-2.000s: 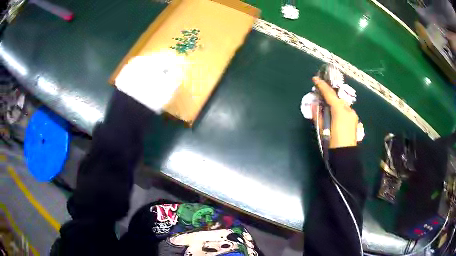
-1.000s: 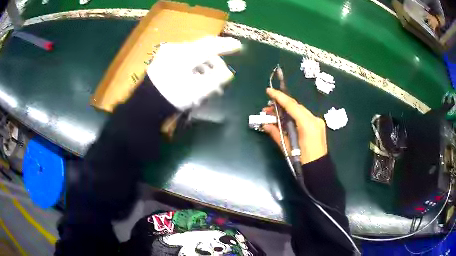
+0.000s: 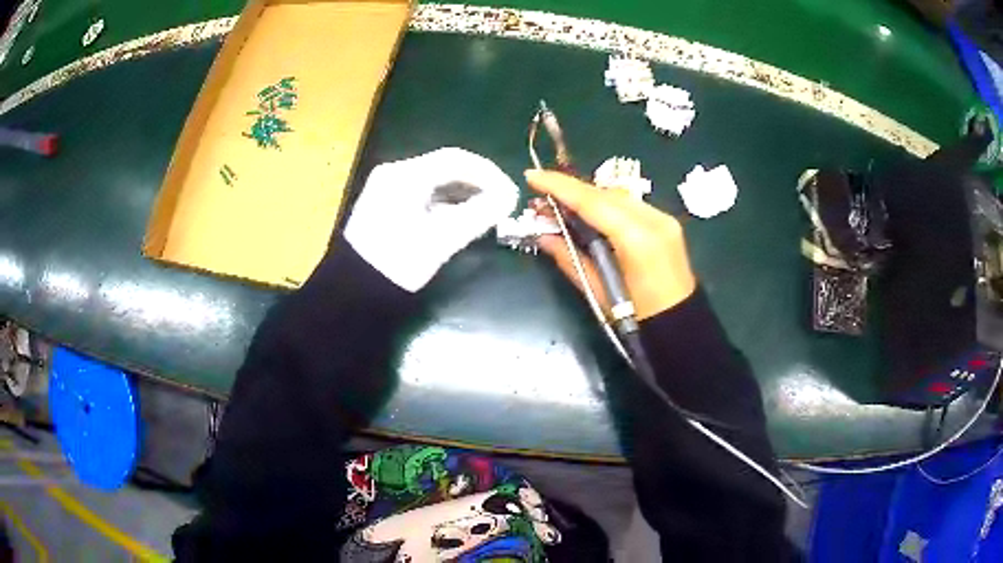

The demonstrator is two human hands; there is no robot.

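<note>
My left hand [image 3: 434, 214], in a white glove with a dark patch, has its fingertips at a white plastic assembly [image 3: 528, 229] in front of me. My bare right hand [image 3: 627, 236] holds the soldering iron [image 3: 603, 269], its tip pointing up and away, with a thin pale tube alongside. The right fingers also touch the white assembly from the other side. Whether a green component is in the left fingertips cannot be seen. The cardboard tray [image 3: 313, 132] holds a small heap of green components [image 3: 269, 116] and lies to the left.
Several loose white assemblies [image 3: 707, 190] lie beyond and right of my right hand. An iron stand [image 3: 841, 247] and a black box [image 3: 929, 275] are at the right. A red-ended stick [image 3: 28, 141] is at far left. The green belt [image 3: 770, 39] runs behind a worn white strip.
My left hand has moved from the cardboard tray to the white assembly at my right fingers. My right hand has left the group of white assemblies with one. The view has shifted.
</note>
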